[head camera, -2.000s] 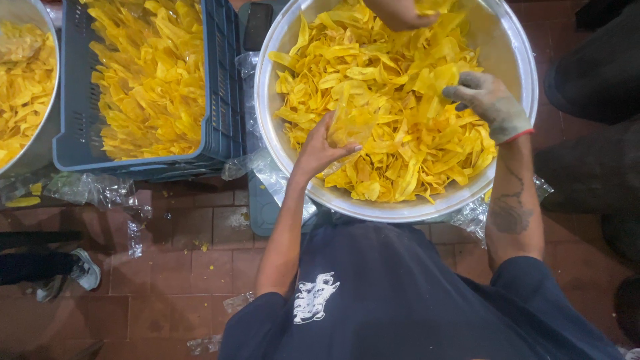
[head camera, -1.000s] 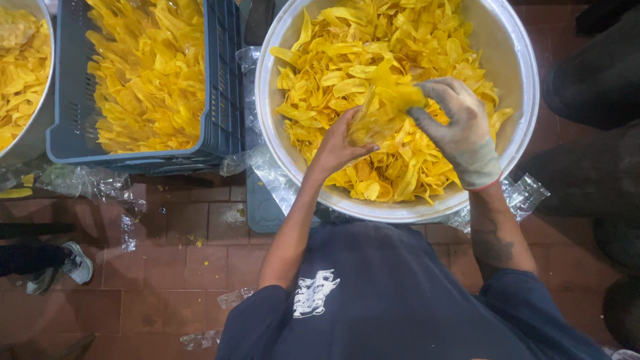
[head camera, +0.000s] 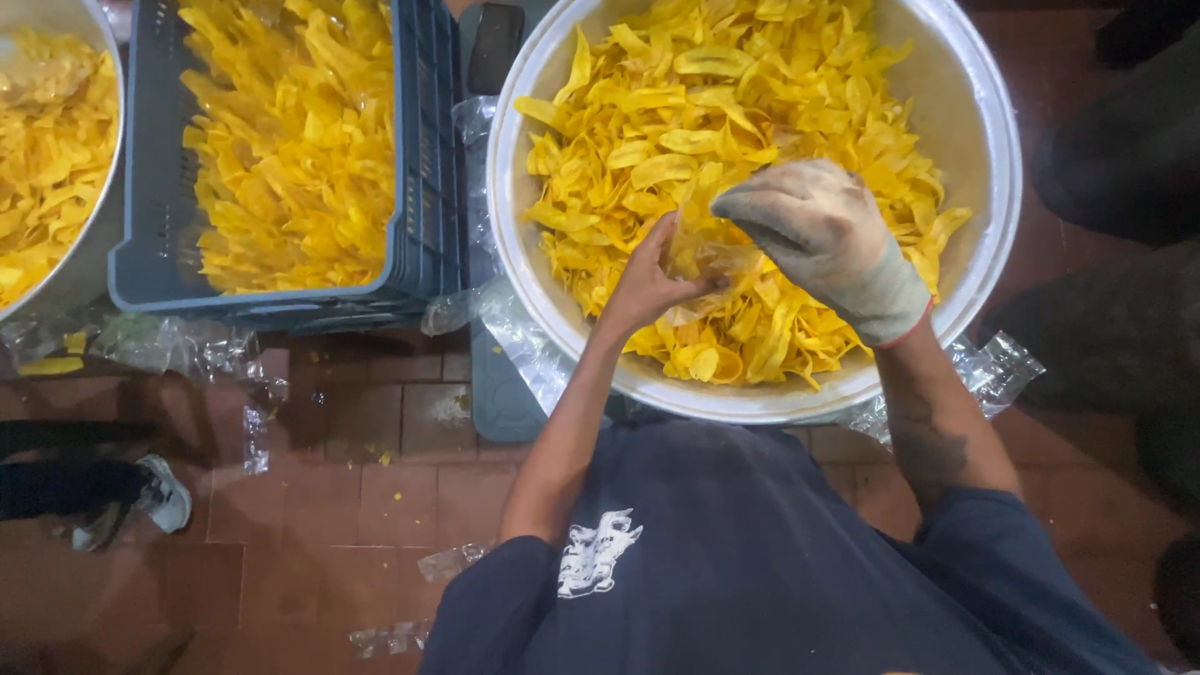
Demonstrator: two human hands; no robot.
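Note:
A large round metal basin [head camera: 999, 178] full of thin yellow chips [head camera: 689, 141], which look like plantain chips, stands in front of me. Over the chips, my bare left hand [head camera: 652, 281] holds a clear plastic bag [head camera: 708, 267], its thumb and fingers around the bag's near side. My right hand [head camera: 830, 244] wears a pale, stained knit glove and is bent over the bag's top, its fingers drawn together. The glove hides whether any chips are between those fingers. How full the bag is cannot be made out well.
Left of the basin, a blue plastic crate [head camera: 253, 305] holds bagged chips, and another metal basin [head camera: 117, 141] of chips stands beyond it. Clear plastic bags [head camera: 998, 375] stick out under the basin. A person's shoe [head camera: 166, 494] is at the lower left; dark rounded shapes [head camera: 1116, 150] stand at the right.
The gloved right hand moved from the chips at the right to the bag held in my left hand. Another hand at the basin's far side two seconds ago is out of view.

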